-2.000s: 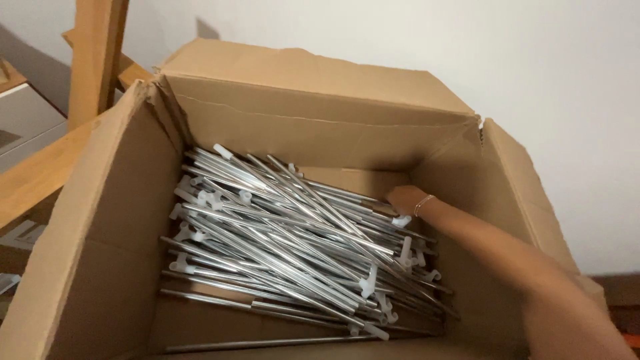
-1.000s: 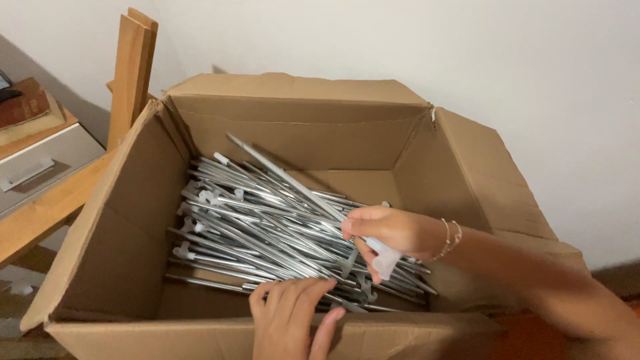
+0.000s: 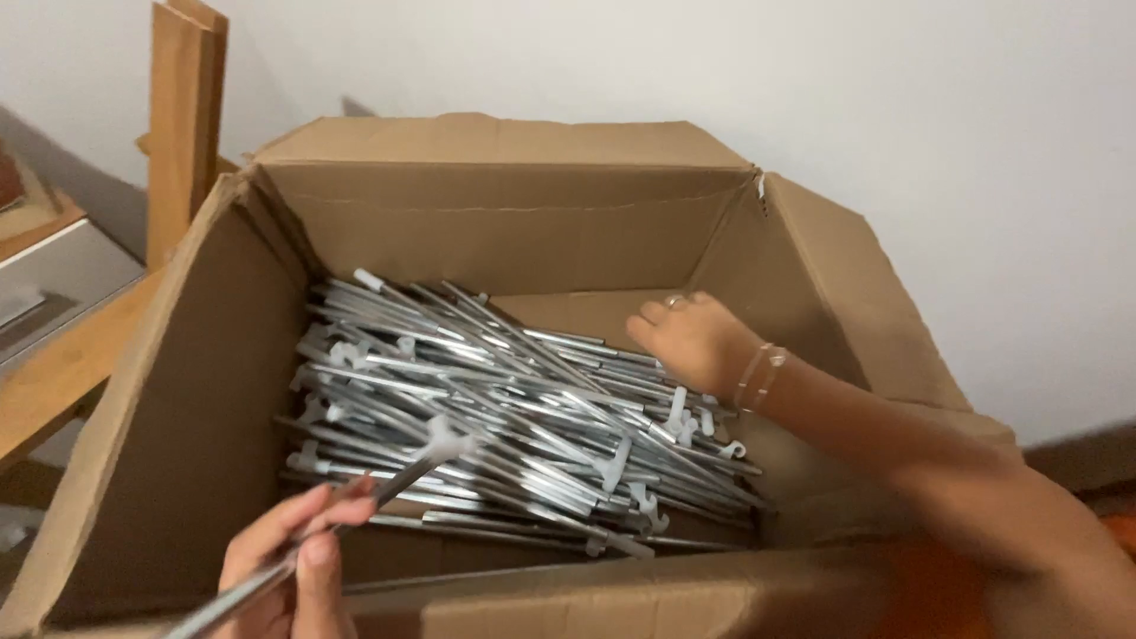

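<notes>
My left hand (image 3: 297, 555), low at the left above the near edge of the box, grips a metal rod (image 3: 404, 484) with a white plastic hooked end (image 3: 444, 439). My right hand (image 3: 697, 346) is inside the cardboard box (image 3: 506, 226), by the right end of the rod pile, fingers curled downward; what its fingertips touch is hidden. A pile of silvery metal rods (image 3: 532, 399) lies criss-crossed in the box, and many of them carry white plastic hooks (image 3: 615, 463) at their ends.
The open flaps of the box stick outward, the right flap (image 3: 861, 284) beneath and behind my right arm. Wooden beams (image 3: 177, 133) stand at the left, near a grey drawer front (image 3: 67, 275). A pale wall rises behind the box.
A rod with a white end, in my right hand one second ago, is no longer there; my left hand now holds such a rod. My right hand has moved back down to the pile.
</notes>
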